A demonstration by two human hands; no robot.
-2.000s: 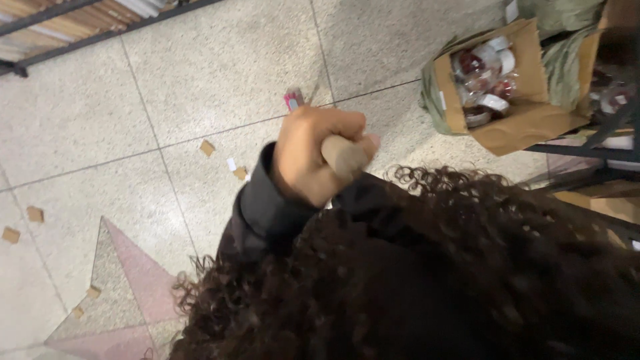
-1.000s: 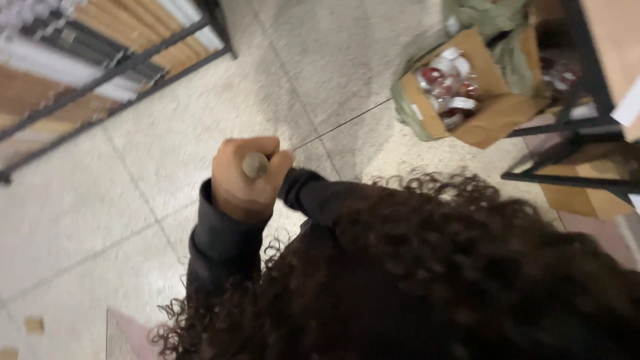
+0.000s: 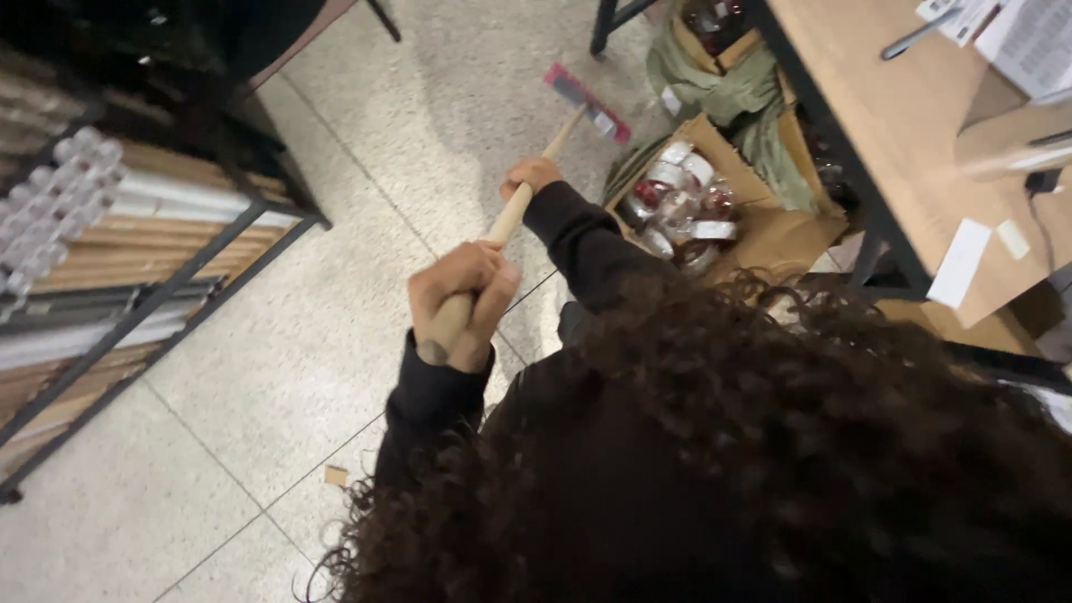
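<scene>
A long wooden broom handle (image 3: 508,219) runs slantwise across the view from my hands up to a pink and grey broom head (image 3: 586,102) on the floor. Near the top end of the handle, my left hand (image 3: 465,301) is wrapped around it. Farther down, my right hand (image 3: 533,177) grips the same handle. The broom head lies left of an open cardboard box (image 3: 758,239) that holds several clear-wrapped rolls (image 3: 682,197), some dark red. A small tan scrap (image 3: 336,476) is on the floor below my left hand. My dark hair hides much of the lower right.
At left stands a black metal rack (image 3: 155,322) with stacked boards and bubble wrap. A wooden table (image 3: 904,151) with papers and a pen is at upper right, above boxes and green cloth (image 3: 712,92). A black table leg (image 3: 601,29) stands past the broom head.
The view has swung, bringing the table and more of the rack into sight. The broom head, largely hidden one second ago, now shows beside the boxes, and my right hand is visible on the handle.
</scene>
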